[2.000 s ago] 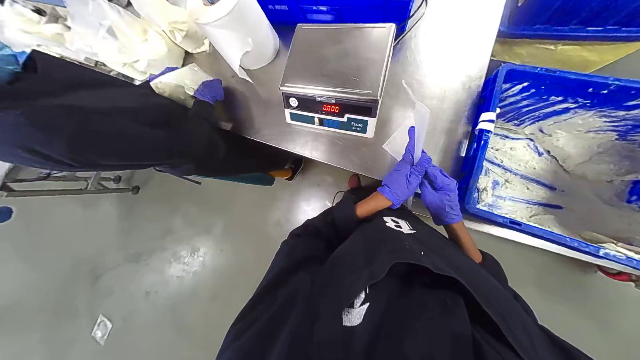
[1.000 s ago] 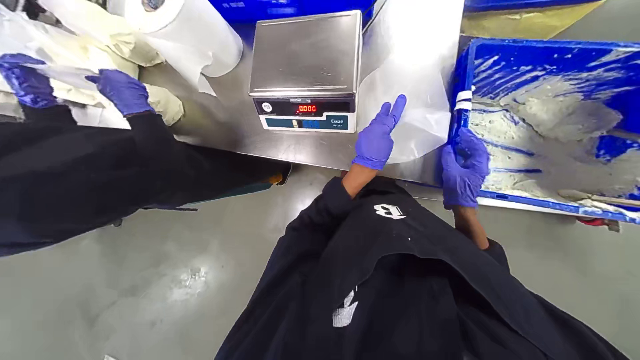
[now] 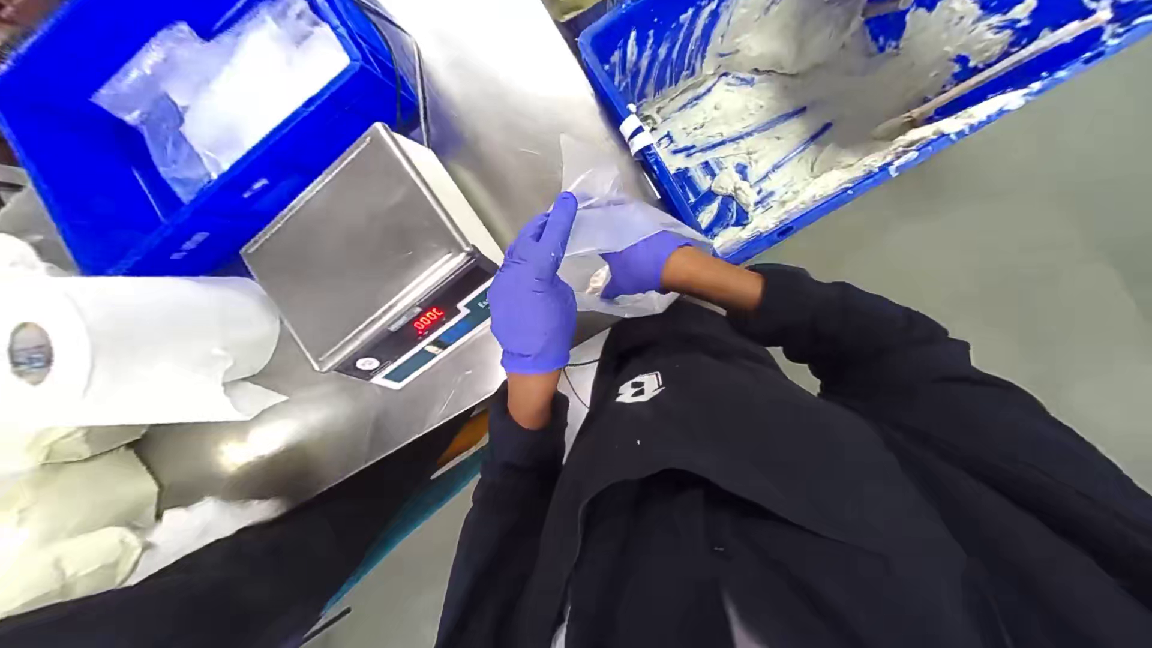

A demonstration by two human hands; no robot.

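Note:
My left hand (image 3: pixel 537 292), in a purple glove, holds the left side of a clear plastic bag (image 3: pixel 621 220), its fingers pointing up along the plastic. My right hand (image 3: pixel 641 265), gloved alike, is inside or behind the bag's lower part, with its fingertips hidden; a small pale lump (image 3: pixel 598 281) shows beside them. Left of my left hand stands a digital scale (image 3: pixel 369 252) with a bare steel plate and a lit red display. A blue crate (image 3: pixel 670 193) smeared with pale, wet dough or batter is just right of the bag.
A blue bin (image 3: pixel 193 225) with clear plastic bags (image 3: pixel 261 81) stands behind the scale. A large white roll (image 3: pixel 171 337) and filled pale bags (image 3: pixel 81 504) lie at the left on the steel table (image 3: pixel 351 432). A co-worker's dark sleeve crosses the lower left. A long-handled tool (image 3: pixel 999 67) lies in the crate.
My right hand has moved from the crate's edge to the bag. The bag, spread flat on the table a second ago, is now raised between my hands. The view has turned.

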